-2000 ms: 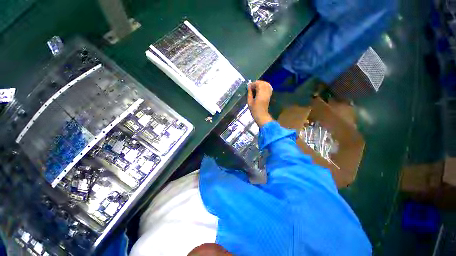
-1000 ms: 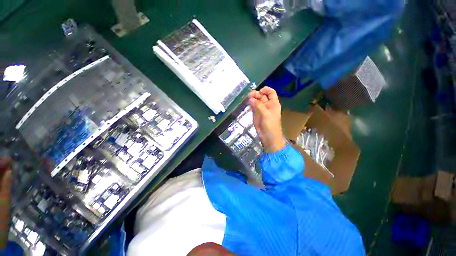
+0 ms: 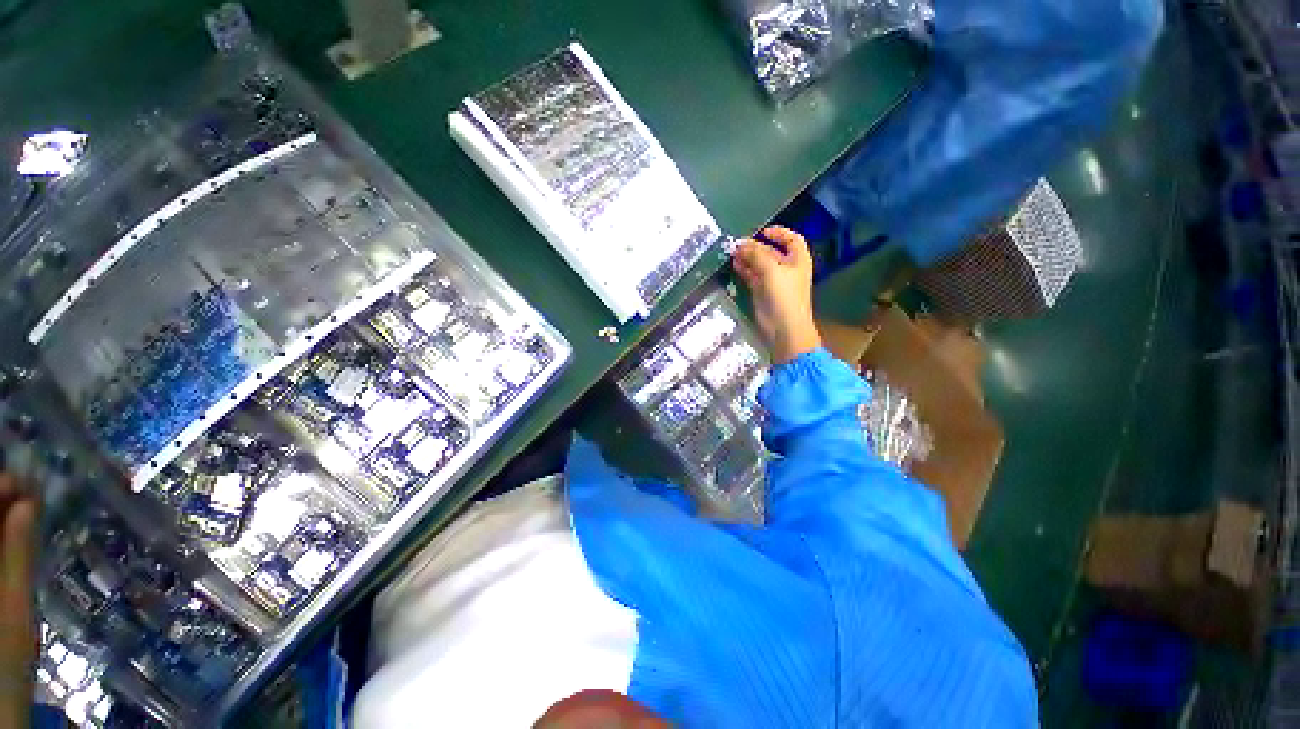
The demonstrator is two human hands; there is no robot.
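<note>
My right hand is at the near right corner of the sheet stack, fingertips pinched together at the bench edge. Something tiny and pale shows at the fingertips; I cannot tell what it is or whether it is held. My left hand is cut off by the left picture edge, only part of it visible. A die-cut sticker sheet with white dotted edge strips and a blue film patch lies on the blister tray. Boards fill the tray's pockets.
A metal bracket stands at the back. A clear plastic bag lies at the far right of the bench, by another person's blue sleeve. A second tray of boards and a cardboard box are below the bench edge.
My right hand has gone from the stack's corner, turned palm up a little away, and come back to the corner. Part of my left hand has come into view at the left edge.
</note>
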